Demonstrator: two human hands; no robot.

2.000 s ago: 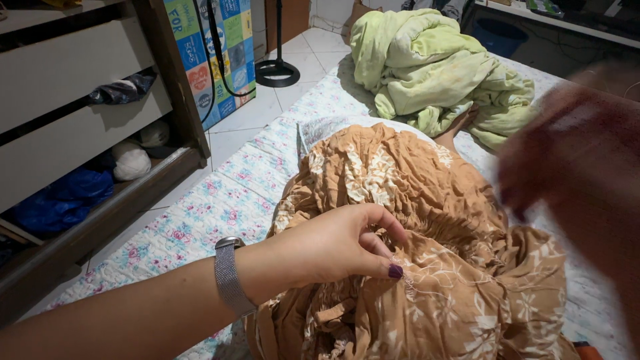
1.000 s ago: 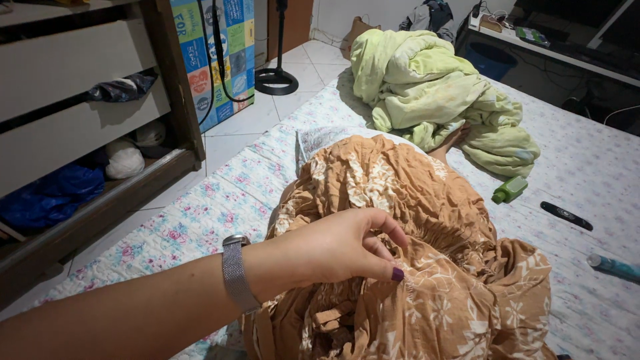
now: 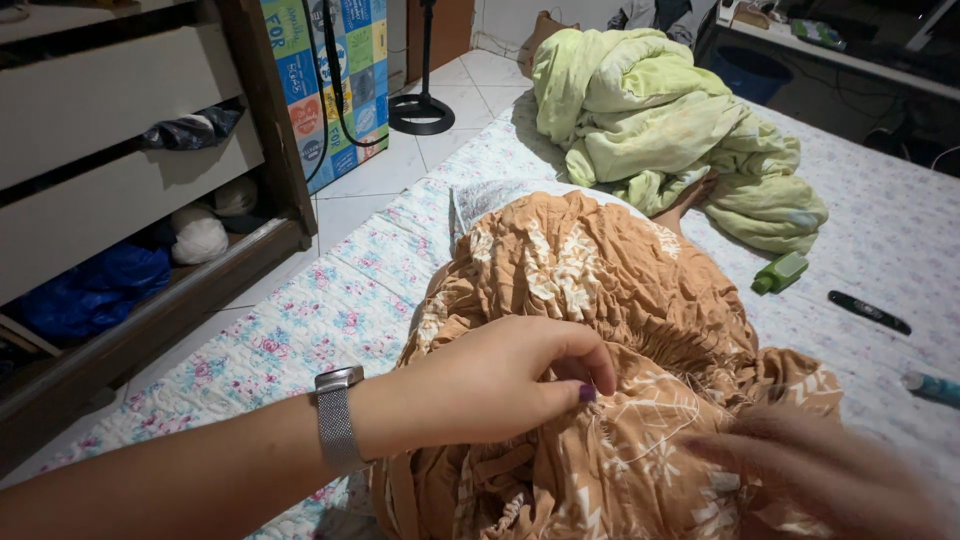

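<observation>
A tan garment with white leaf prints (image 3: 660, 420) lies bunched across my lap, with gathered stitching through its middle. My left hand (image 3: 525, 375), a mesh-band watch (image 3: 339, 412) on its wrist, pinches the cloth between thumb and index finger. A thin pale thread (image 3: 664, 442) curves over the cloth to the right of that pinch. My right hand (image 3: 817, 465) is blurred, low at the right over the garment, and whether it holds anything cannot be made out.
Under the garment is a floral bedspread (image 3: 300, 337). A light green blanket (image 3: 660, 112) lies heaped beyond. At right are a green bottle (image 3: 780, 272), a dark flat object (image 3: 870, 312) and a teal tube (image 3: 930, 388). A drawer unit (image 3: 112, 97) stands left, a black round stand base (image 3: 421, 114) behind.
My right hand, raised and blurred at the right two seconds ago and out of view one second ago, is now low over the garment. My left hand keeps its pinch in the same place.
</observation>
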